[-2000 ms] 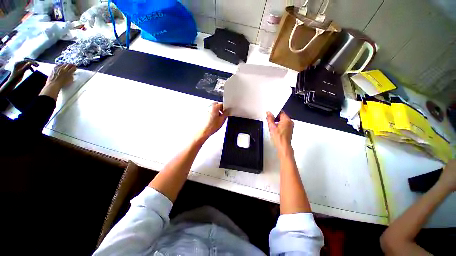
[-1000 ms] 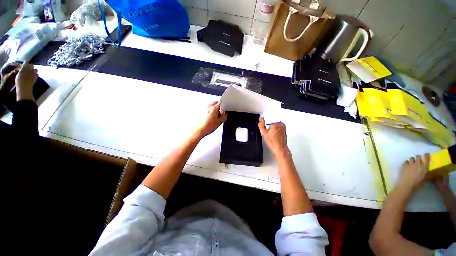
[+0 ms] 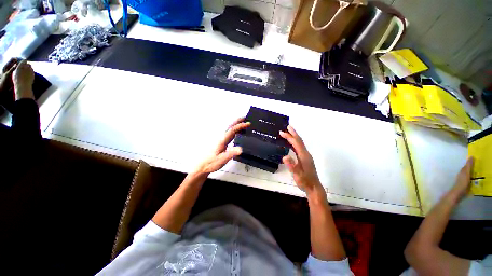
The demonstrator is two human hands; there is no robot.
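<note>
The black box (image 3: 261,141) stands on the white bench in front of me, with the black card cover (image 3: 265,125) folded over its top, white lettering up. The inner tray and the white product are hidden under it. My left hand (image 3: 224,148) holds the box's left side, fingers at the upper edge and thumb near the lower front. My right hand (image 3: 300,160) is at the right side, fingertips on the cover's upper right edge and thumb near the lower right corner.
Behind are a black band (image 3: 162,55) with a clear plastic bag (image 3: 247,76), stacked flat covers (image 3: 348,73), another pile (image 3: 238,25), and a kettle (image 3: 374,28). Yellow cartons (image 3: 429,105) and a neighbour's arm (image 3: 439,232) are right. Another person's hand (image 3: 23,81) is left.
The cover, earlier raised with its white inside showing, has come down over the open tray. My hands have moved to the box's sides. The neighbour's yellow carton at right has moved and turned.
</note>
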